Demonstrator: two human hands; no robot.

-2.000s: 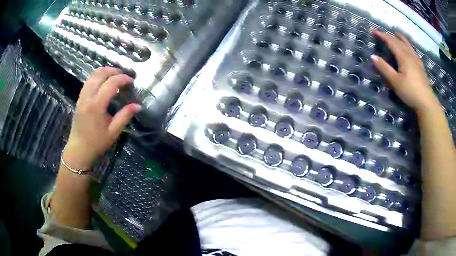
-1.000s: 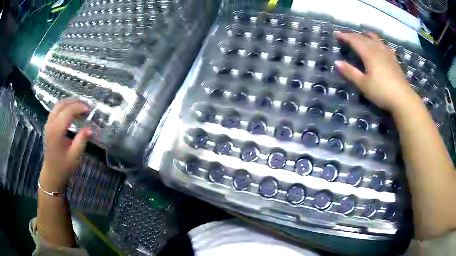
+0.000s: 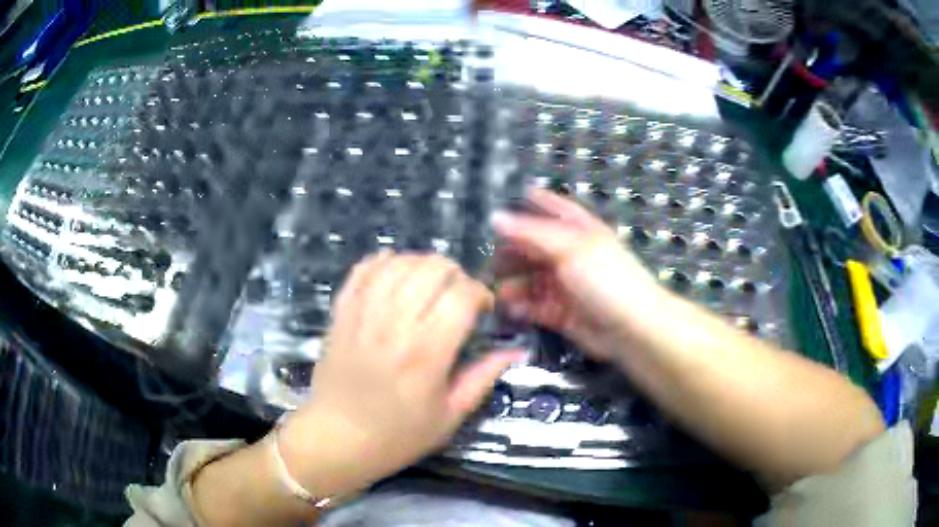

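A clear shiny blister tray (image 3: 556, 458) lies flat in front of me, with small dark round parts (image 3: 545, 408) in its pockets along the near edge. My left hand (image 3: 396, 345) is over the tray's middle, fingers bent and thumb pointing right. My right hand (image 3: 577, 273) is beside it, fingers bent towards the left hand. Both are blurred and their fingertips nearly meet; whether they hold a part cannot be told. A second blister tray (image 3: 98, 278) lies at the left.
Stacked trays (image 3: 62, 432) stand at lower left. White paper (image 3: 597, 67) lies behind the tray. At right are a caliper (image 3: 819, 278), a yellow handle (image 3: 867, 309), a tape roll (image 3: 882, 221), a white roll (image 3: 812, 141) and crumpled plastic. A round grille (image 3: 752, 12) is at the back.
My left hand has moved from the left tray to the front tray's middle. My right hand has moved left and nearer, beside it. The view has shifted, showing more of the right side.
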